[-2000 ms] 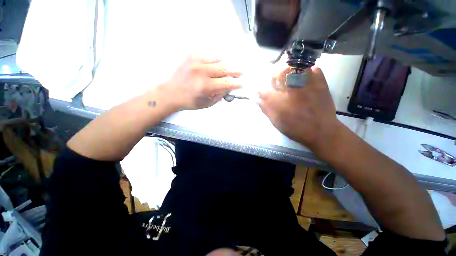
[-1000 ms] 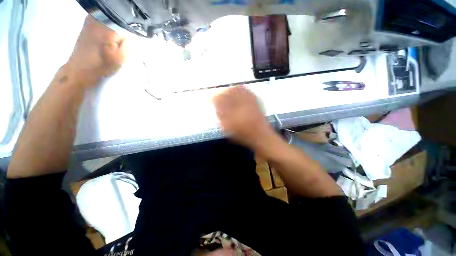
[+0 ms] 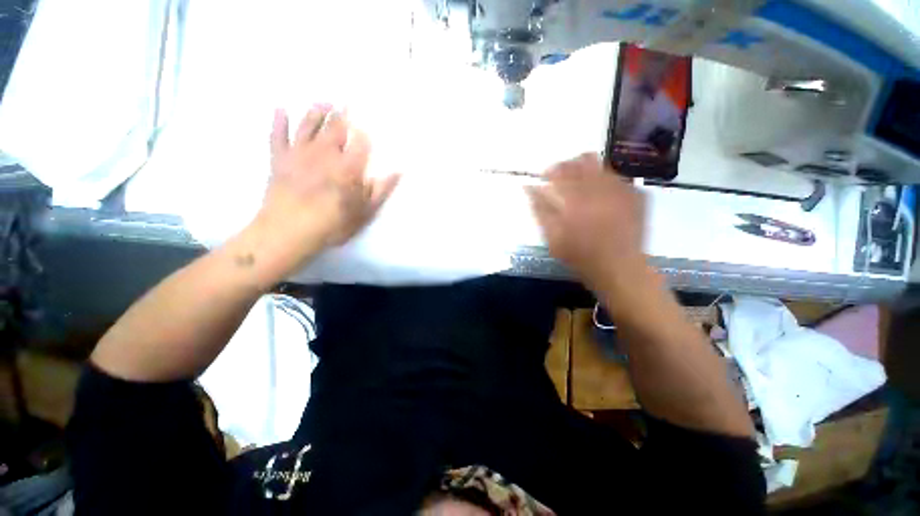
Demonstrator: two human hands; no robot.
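A bright white garment panel (image 3: 434,237) lies on the machine table and hangs slightly over its front edge; its outline is largely blown out. My left hand (image 3: 325,181) rests on it with the fingers spread. My right hand (image 3: 590,217) is blurred at the right of the panel; whether it holds anything cannot be told. The needle and presser foot area (image 3: 512,86) of the sewing machine (image 3: 696,30) is above, between my hands.
A lit phone (image 3: 651,111) lies behind my right hand. Thread snips (image 3: 775,230) lie on the table at right. A stack of white pieces (image 3: 86,91) is at far left. A folded white bundle (image 3: 264,368) is left of the lap. Scraps (image 3: 802,368) lie below the table at right.
My left hand has come down from beside the machine head and spread on white cloth, which now covers the table's front edge. My right hand is further right in view. The phone screen has lit up.
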